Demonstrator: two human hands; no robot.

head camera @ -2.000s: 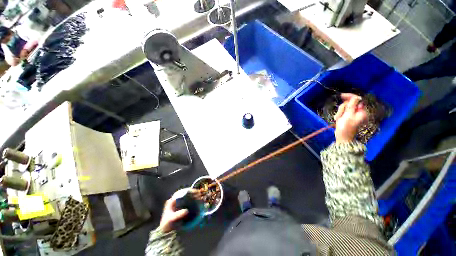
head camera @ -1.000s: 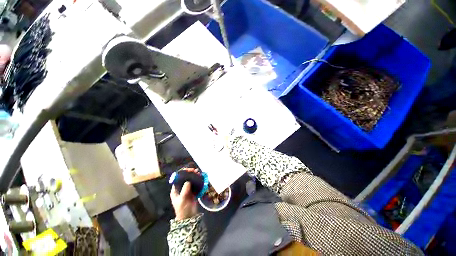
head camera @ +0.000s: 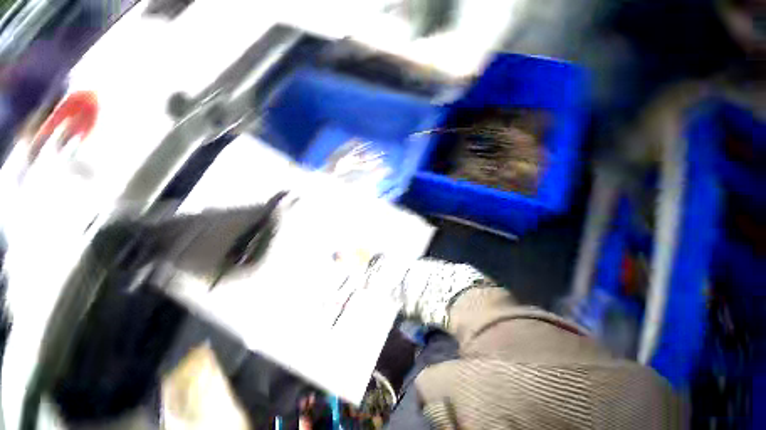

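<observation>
The whole view is heavily blurred. The white machine table (head camera: 294,311) lies in front of me. My right hand (head camera: 368,270) is over the table, washed out against its white top beyond the patterned cuff; its fingers and any grip cannot be made out. Thin dark and reddish streaks show near it. My left hand (head camera: 307,410) is at the bottom edge, mostly cut off, around a dark thread spool with a teal rim (head camera: 336,411). The small dark spool that stood on the table cannot be made out.
The grey machine head (head camera: 201,239) is on the table's left part. Behind are a blue crate (head camera: 298,101) with clear wrap and a blue crate (head camera: 504,206) holding brown coils. Blue bins (head camera: 693,252) stand at right. A bucket rim (head camera: 386,390) shows below the table.
The view has swung, so the table and crates sit further left and my left hand has dropped to the bottom edge. The small spool beside my right hand no longer shows.
</observation>
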